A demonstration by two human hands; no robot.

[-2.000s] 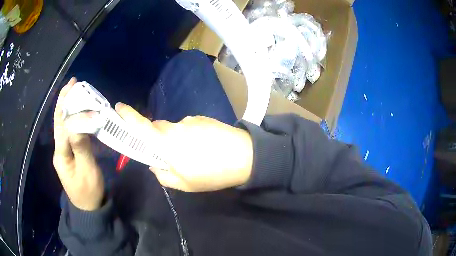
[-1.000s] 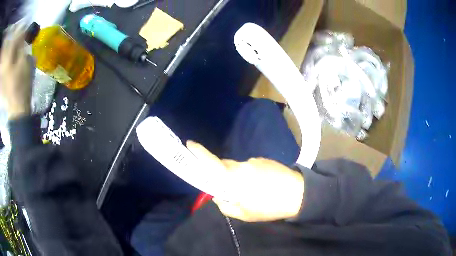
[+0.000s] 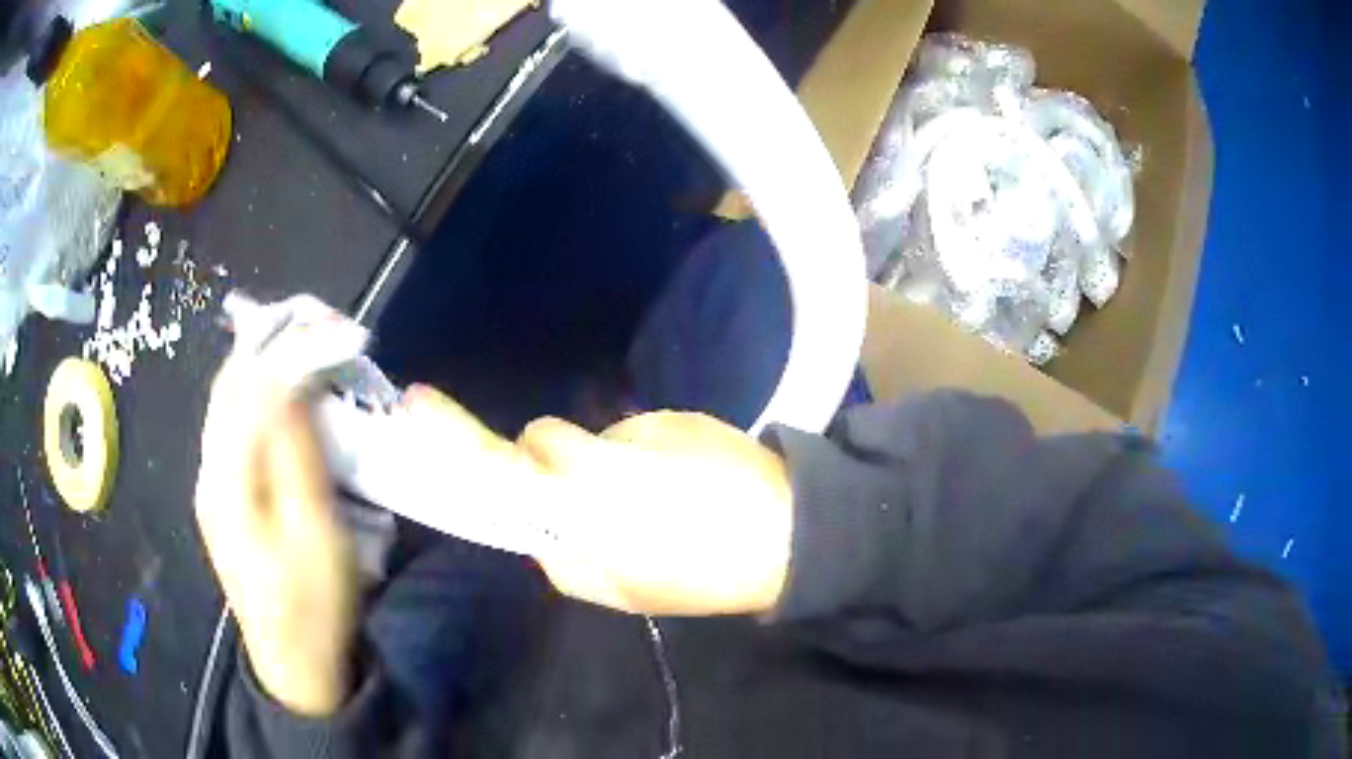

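Note:
A white U-shaped neck fan [image 3: 824, 245] curves from the top middle down behind my right wrist. My right hand [image 3: 653, 512] is closed around its lower arm, over my lap. My left hand [image 3: 282, 519] is at the fan's left end and presses a crumpled white wiping cloth [image 3: 304, 338] around it. The left hand is slightly blurred. The cloth and fingers hide the fan's end.
The black bench at left holds an amber bottle [image 3: 141, 116], a teal electric screwdriver [image 3: 319, 42], a cardboard scrap [image 3: 460, 27], a yellow tape roll [image 3: 79, 435], white crumbs and a blue-handled tool [image 3: 134, 635]. A carton [image 3: 1164, 282] of bagged fans [image 3: 1001, 208] stands at right.
My left hand has come back from beside the bottle to the fan's left end, now with the wiping cloth. The fan's upper arm has shifted up and left in view.

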